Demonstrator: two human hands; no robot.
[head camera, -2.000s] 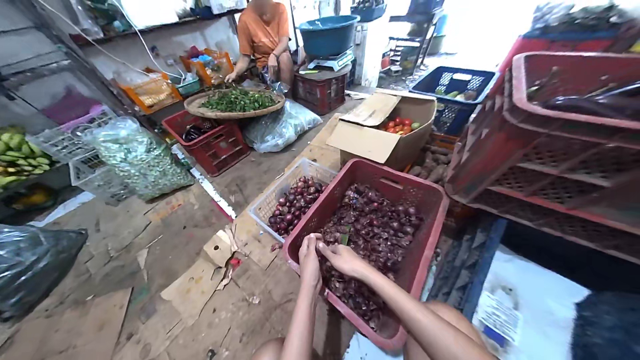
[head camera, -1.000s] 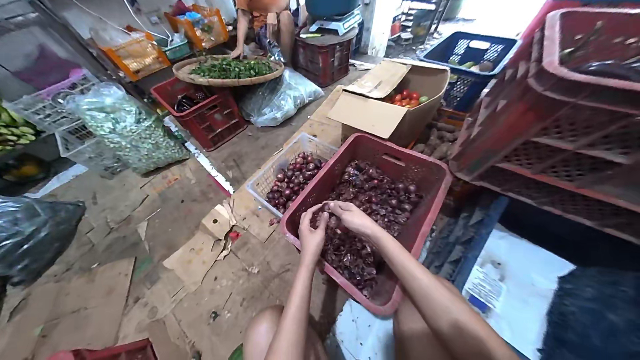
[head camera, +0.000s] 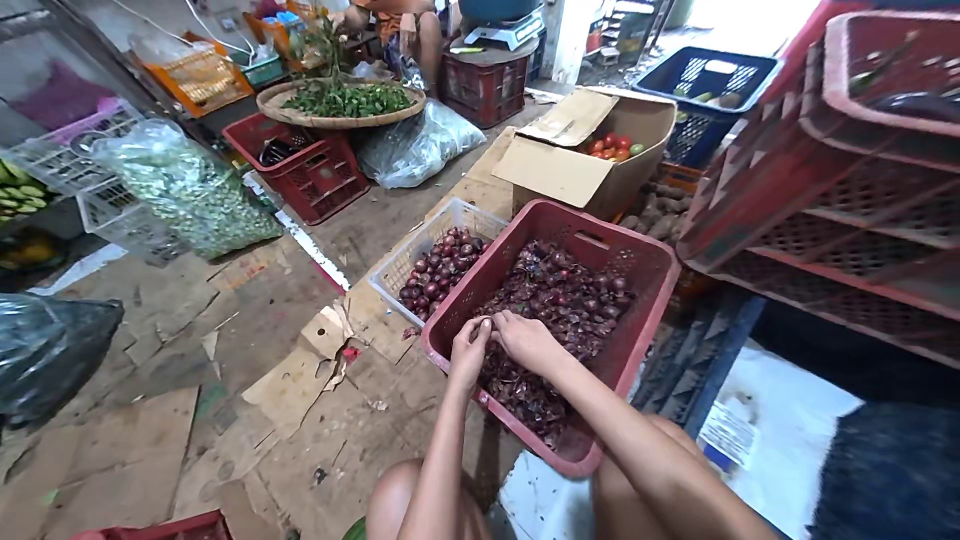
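My left hand (head camera: 470, 346) and my right hand (head camera: 523, 341) meet fingertip to fingertip over the near left part of a red plastic crate (head camera: 651, 322). Their fingers are pinched together; something small may be between them, but the fingers hide it. Inside the crate lie red onions (head camera: 592, 296) among many loose dark skins. Against its left side stands a white plastic basket (head camera: 390, 289) of smoother, shinier red onions (head camera: 442, 274). The crate's near end rests by my knees.
An open cardboard box (head camera: 559, 169) with tomatoes stands behind the crate, and stacked red crates (head camera: 847, 195) rise at right. A woven tray (head camera: 416, 105) of green leaves sits near another person (head camera: 427, 45). Plastic bags (head camera: 187, 187) and torn cardboard (head camera: 300, 375) lie at left.
The other person's hand has lifted some leafy stems above the woven tray. My hands stay close together over the crate. The view has tilted down somewhat.
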